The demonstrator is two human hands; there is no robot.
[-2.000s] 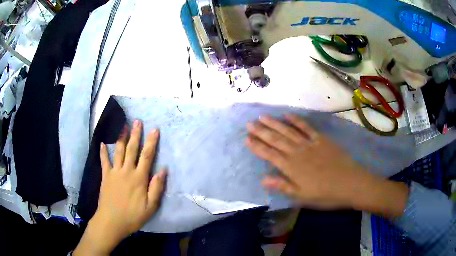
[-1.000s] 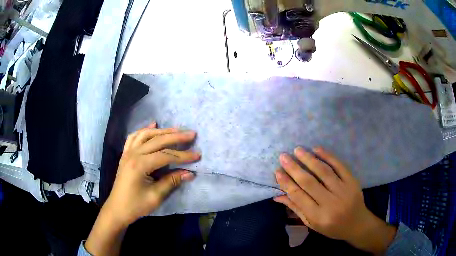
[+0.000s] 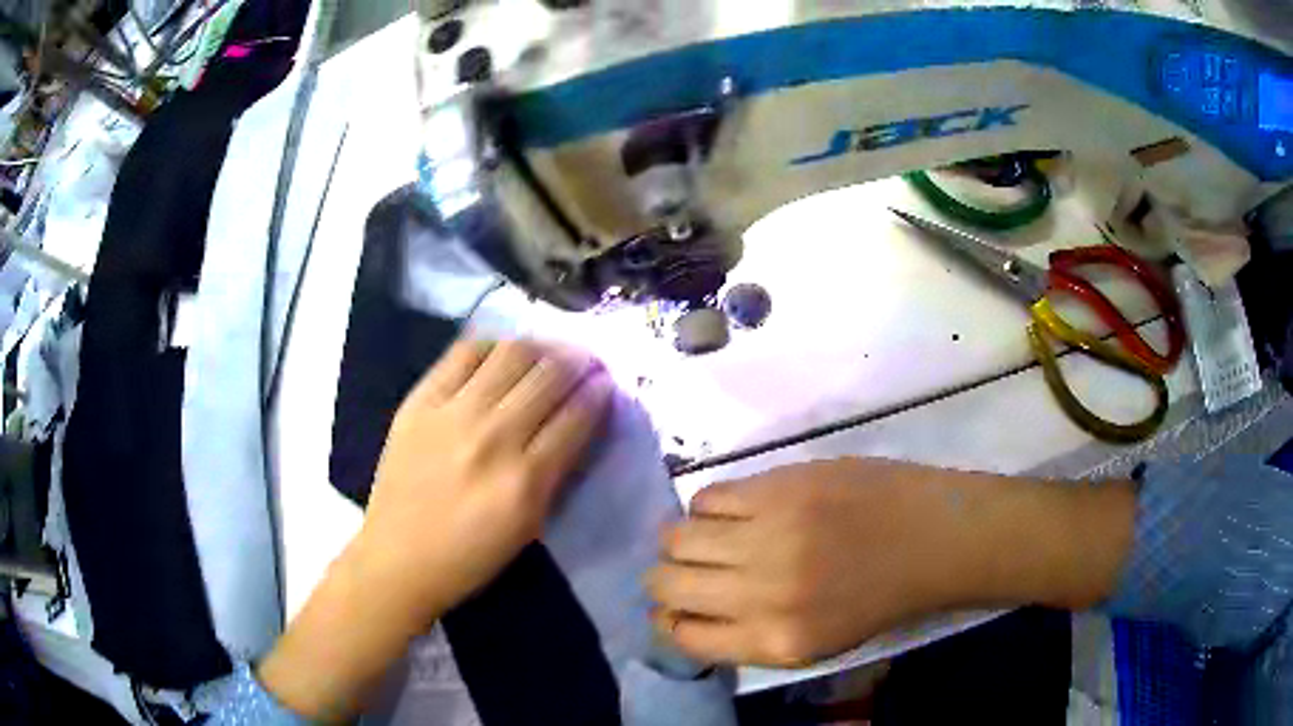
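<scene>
A pale blue-grey panel (image 3: 613,528) lies with a dark fabric panel (image 3: 380,372) on the white machine table, left of and below the head of the sewing machine (image 3: 908,121). My left hand (image 3: 489,461) is on the grey panel just below the needle area, fingers bent; whether it grips the cloth cannot be told. My right hand (image 3: 773,567) is curled at the right edge of the grey panel, its fingertips hidden. The cloth's lower part hangs over the table's front edge. The needle area is bright and blurred.
Scissors with red and yellow handles (image 3: 1085,333) lie right of the head, with green-handled scissors (image 3: 993,199) behind and a white label (image 3: 1217,333) beside them. Long dark pieces (image 3: 135,411) and pale strips (image 3: 234,397) lie at left. Part of a blue crate (image 3: 1170,674) is lower right.
The grey panel, earlier spread wide across the table front, now runs lengthwise from the needle area towards me with dark cloth. Both hands moved with it. The camera view shifted, showing more machine head.
</scene>
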